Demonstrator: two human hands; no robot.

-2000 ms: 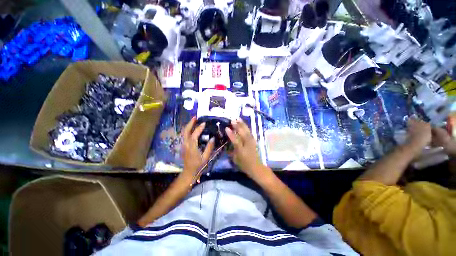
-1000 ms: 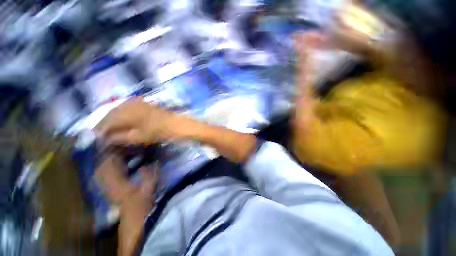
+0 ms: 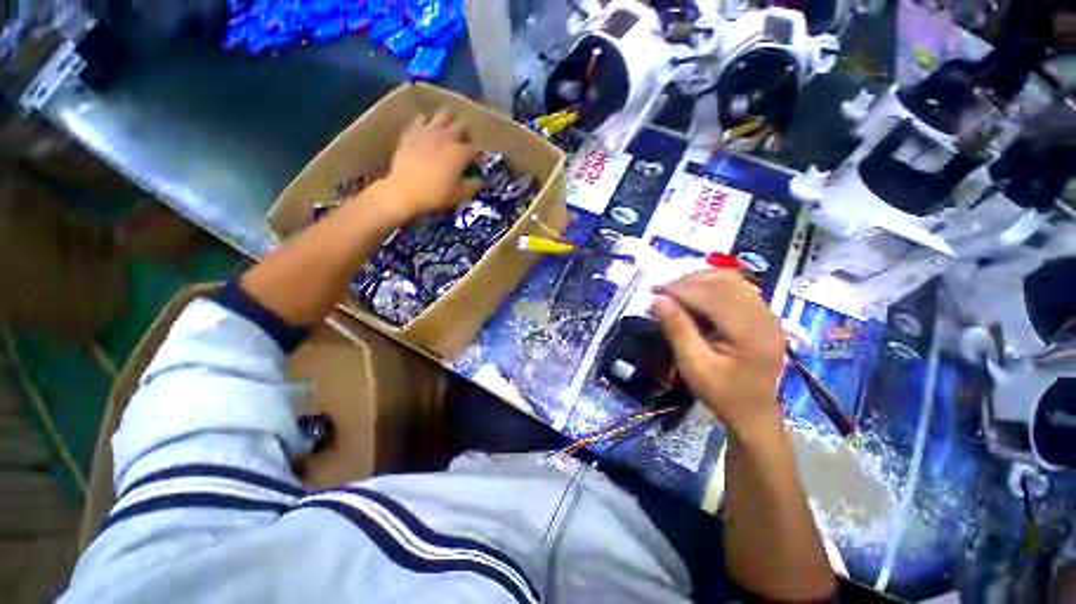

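Note:
My left hand is inside the plate carton, over a heap of silver-black plates. Its fingertips are near the carton's back side; whether they hold a plate is hidden. My right hand is on the white housing, with thumb and fingers at its right side. The housing lies on the blue printed sheet. A round black part sits in its near side, and thin wire leads trail from it towards me. A red end shows behind my right hand.
More white housings with black openings stand behind and right. A yellow-ended cable sticks out by the carton's right wall. A dark stick-like item lies right of my hand. Blue packets lie at the back left. A lower carton is below the bench edge.
My left hand has left the housing and moved into the plate carton. My right hand stays at the housing. The view has swung left, and the person in yellow is out of view.

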